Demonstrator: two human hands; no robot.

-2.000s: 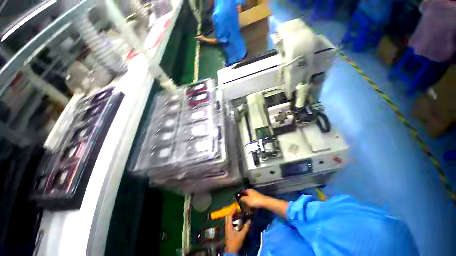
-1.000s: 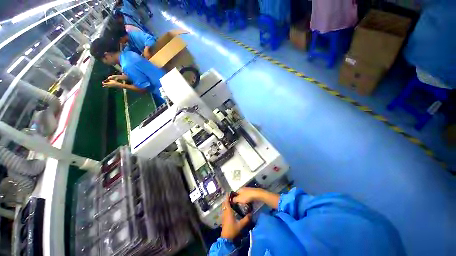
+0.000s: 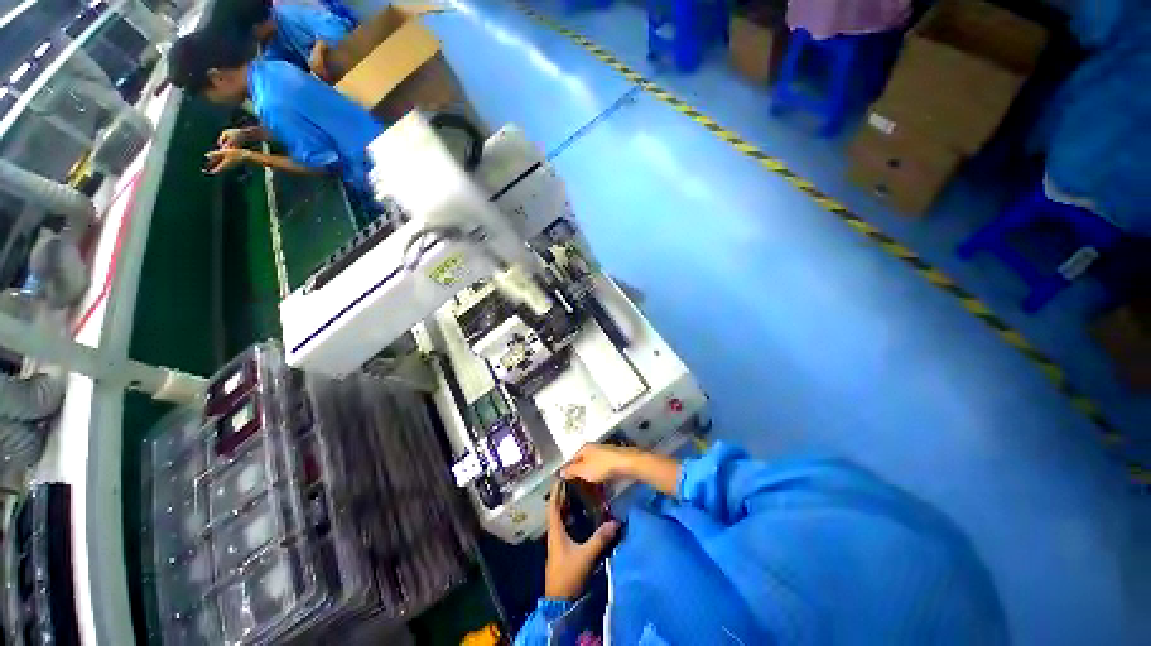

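My left hand holds a dark phone unit upright near my body, in front of the white machine. My right hand is at the upper end of the same unit, its fingertips touching or gripping it. A bright phone-sized part sits in the machine fixture at the machine's front left corner. The unit's details are partly hidden by my fingers.
A tall stack of clear trays stands left of the machine. An orange-yellow tool shows at the bottom edge. A person in blue works beyond the machine. Cartons and blue stools stand on the floor at right.
The view has swung left-to-right from the bench toward the machine and floor. My hands have left the orange-yellow tool's side and hold the phone unit before the machine. The machine's overhead arm is blurred.
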